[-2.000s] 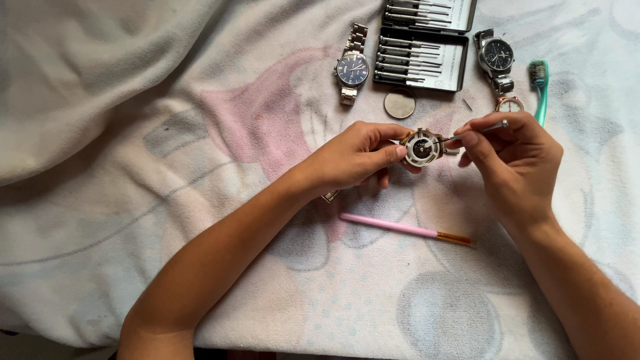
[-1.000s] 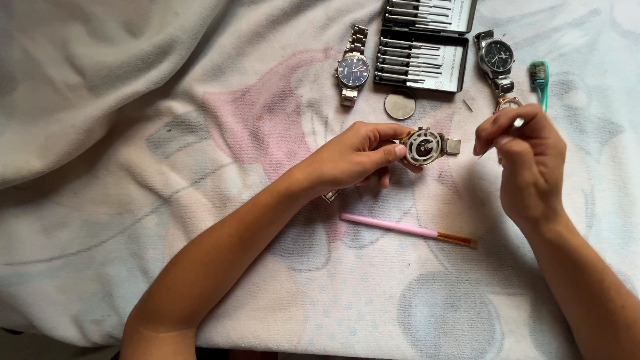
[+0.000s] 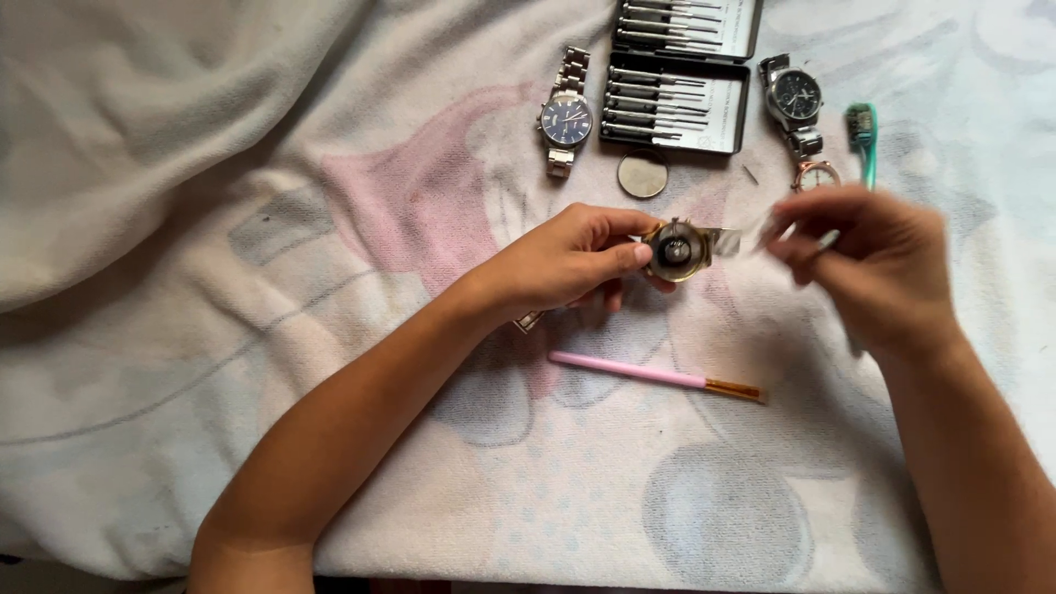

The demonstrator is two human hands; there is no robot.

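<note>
My left hand (image 3: 590, 256) holds an opened wristwatch (image 3: 678, 250) by the left edge of its gold-toned case, between thumb and fingers. The case's inside faces up, with a dark round part and a small light piece at its middle. Part of its metal band sticks out to the right. My right hand (image 3: 874, 264), blurred, is a little right of the watch and apart from it. A slim metal tool (image 3: 827, 240) is pinched in its fingers, mostly hidden. A pale blurred thing (image 3: 761, 231) shows at the fingertips; I cannot tell its kind.
Beyond my hands lie a blue-dial watch (image 3: 566, 121), a round metal disc (image 3: 643, 174), an open precision screwdriver case (image 3: 745, 111), a black-dial watch (image 3: 795, 94), a rose-gold watch (image 3: 817, 175) and a green toothbrush (image 3: 869, 153). A pink-handled brush (image 3: 631, 368) rests nearer on the blanket (image 3: 561, 503).
The pale ring seen inside the watch case in both earlier frames no longer shows there. My right hand was at the watch two seconds ago and is now apart from it, to the right.
</note>
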